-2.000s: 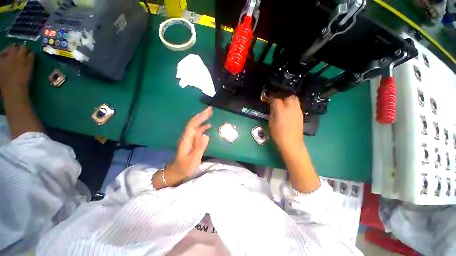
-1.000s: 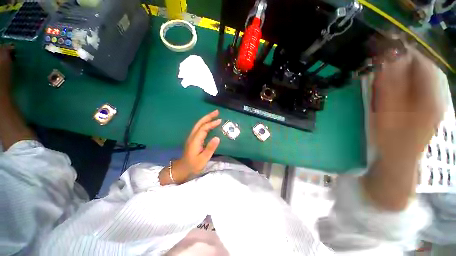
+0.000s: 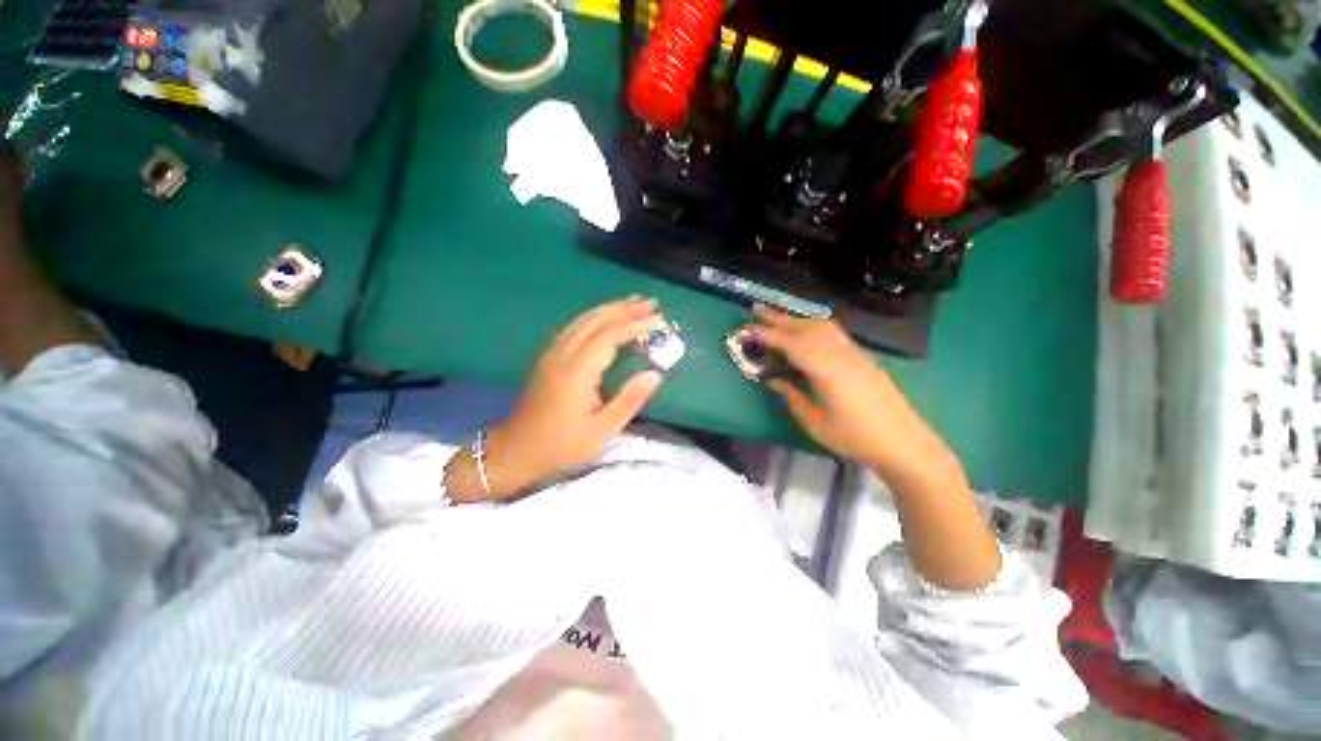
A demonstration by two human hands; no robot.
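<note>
Two small squarish modules with dark round centres lie on the green mat in front of the black pressing fixture (image 3: 881, 316). My left hand (image 3: 577, 394) has its fingertips and thumb around the left module (image 3: 661, 345). My right hand (image 3: 840, 388) has its fingertips at the right module (image 3: 749, 352). Whether either module is lifted off the mat is not clear. Three red clamp handles show on the fixture: left (image 3: 677, 61), middle (image 3: 948, 133) and right (image 3: 1142, 232). The fixture's nests are dark and hard to make out.
A crumpled white wipe (image 3: 562, 162) and a tape roll (image 3: 512, 41) lie left of the fixture. White blister trays (image 3: 1137, 434) stand at the right. Two modules (image 3: 290, 275) (image 3: 164, 172), a grey dispenser (image 3: 312, 87) and a neighbour's arm (image 3: 36, 297) are at the left.
My right hand has moved from the clamps at the right down to the right module. My left hand has closed in on the left module. The middle red handle now shows over the fixture.
</note>
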